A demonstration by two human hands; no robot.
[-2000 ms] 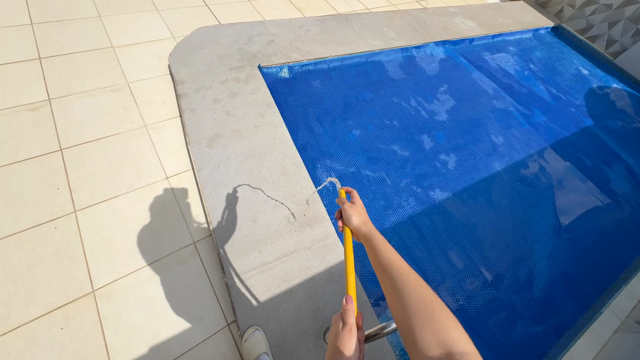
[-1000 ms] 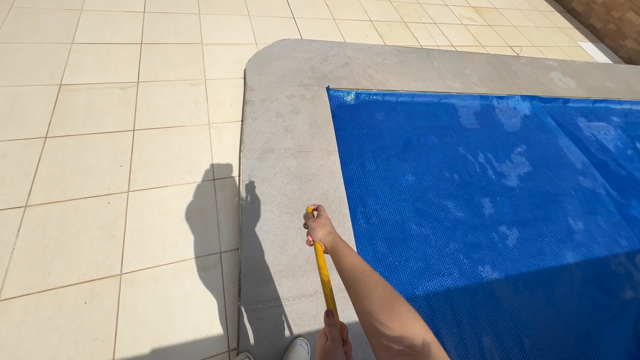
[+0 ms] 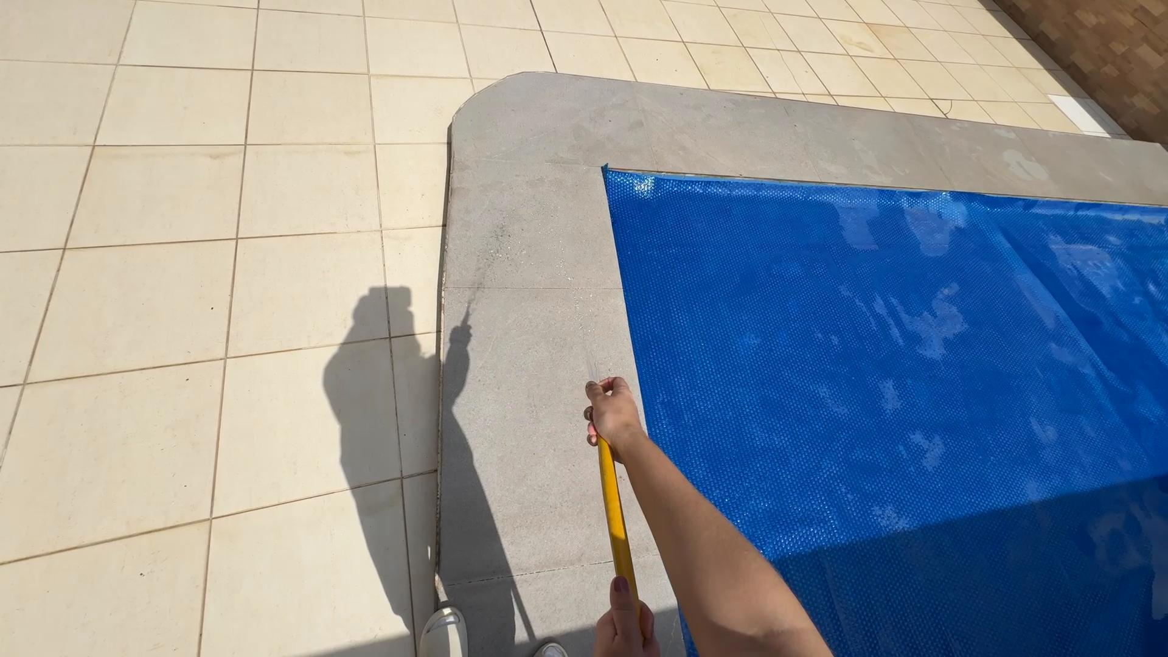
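Note:
A yellow hose runs up from the bottom of the view between my two hands. My right hand grips it near its upper end, with the fingers closed around that end and covering it. Faint water spray leaves this end, beyond the fingers. Lower down, my left hand is closed on the hose at the bottom edge of the view. Both hands are over the grey stone coping, left of the blue bubble pool cover.
Cream floor tiles lie left of and beyond the coping. The cover's corner meets the coping's inner edge. A brown wall stands at the upper right. My shoes show at the bottom, on or beside the coping, near my shadow.
A curved water stream showed at the hose end two seconds ago; now there is finer spray. The view has swung, and a metal rail seen then is out of view.

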